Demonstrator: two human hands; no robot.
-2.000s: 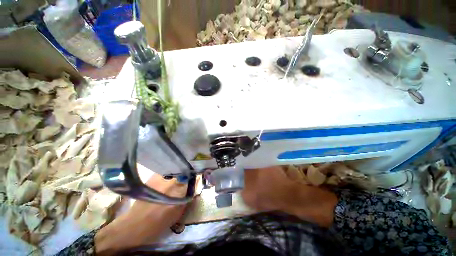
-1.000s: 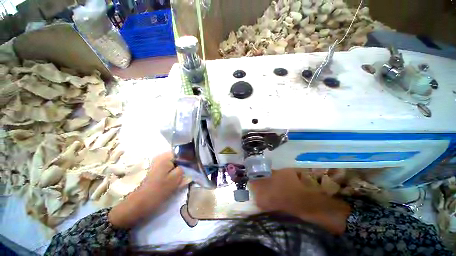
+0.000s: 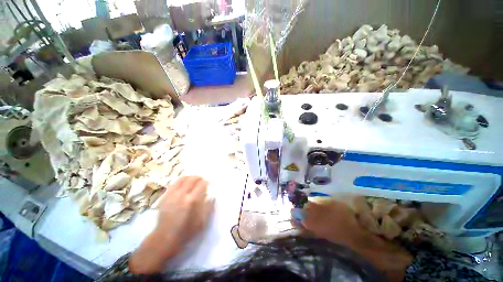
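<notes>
The white sewing machine [image 3: 380, 126] with blue stripes stands at the right. Its metal needle plate [image 3: 265, 223] shows under the head. My left hand [image 3: 187, 212] is blurred, back up, on the white table beside the heap of loose beige fabric pieces [image 3: 124, 148]; its fingertips are hidden, so I cannot tell if it holds a piece. My right hand [image 3: 331, 217] is just right of the presser foot area, partly behind the machine head. Its fingertips and anything in them are hidden. Dark hair covers the bottom edge.
A pile of cupped beige parts [image 3: 364, 60] lies behind the machine; more small parts [image 3: 386, 215] lie under the arm. A cardboard panel [image 3: 138, 71], a blue crate [image 3: 209, 65] and a white bag [image 3: 160, 41] stand behind left. Another machine [image 3: 25, 143] shows far left.
The view has swung left and up. My left hand has moved away from the needle area toward the fabric heap. My right hand has stayed beside the needle area.
</notes>
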